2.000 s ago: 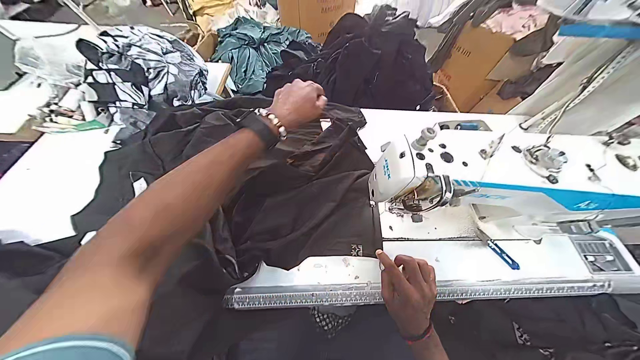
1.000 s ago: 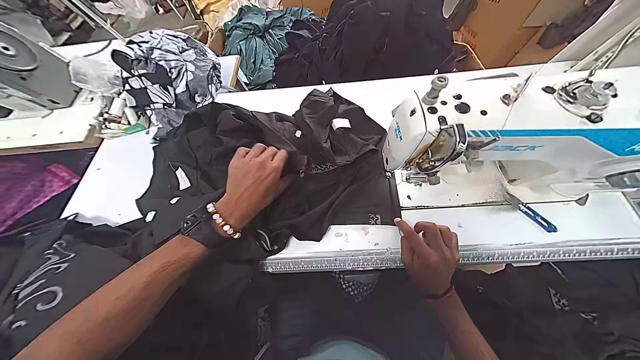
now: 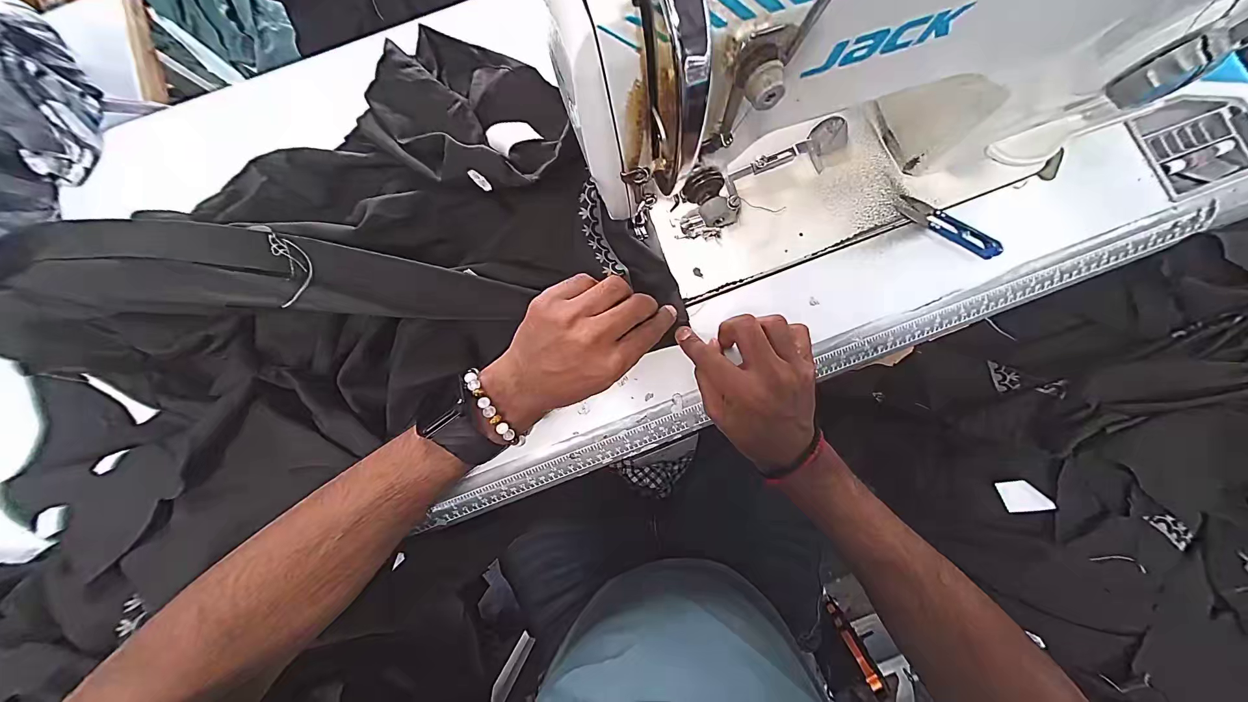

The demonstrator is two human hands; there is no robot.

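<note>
A black garment [image 3: 419, 224] with a patterned trim lies over the white table, its right edge by the needle and presser foot of a Jack sewing machine [image 3: 877, 58]. My left hand [image 3: 585, 341] grips the cloth near that edge, just in front of the presser foot, thumb and fingers pinched. Close beside it, my right hand [image 3: 756, 380] has its thumb and index finger at the garment's front corner, the other fingers curled. The two hands nearly touch. What lies under the left fingers is hidden.
Blue-handled thread snips [image 3: 951, 229] lie on the machine bed at the right. A measuring tape strip [image 3: 1014, 292] runs along the table's front edge. More black garments [image 3: 1102, 419] hang at the lower right. Black-and-white fabric [image 3: 39, 107] and teal fabric [image 3: 229, 34] are at the upper left.
My left hand has come right and down across the garment, to beside my right hand. The garment's long band lies stretched to the left. The view has moved closer to the machine.
</note>
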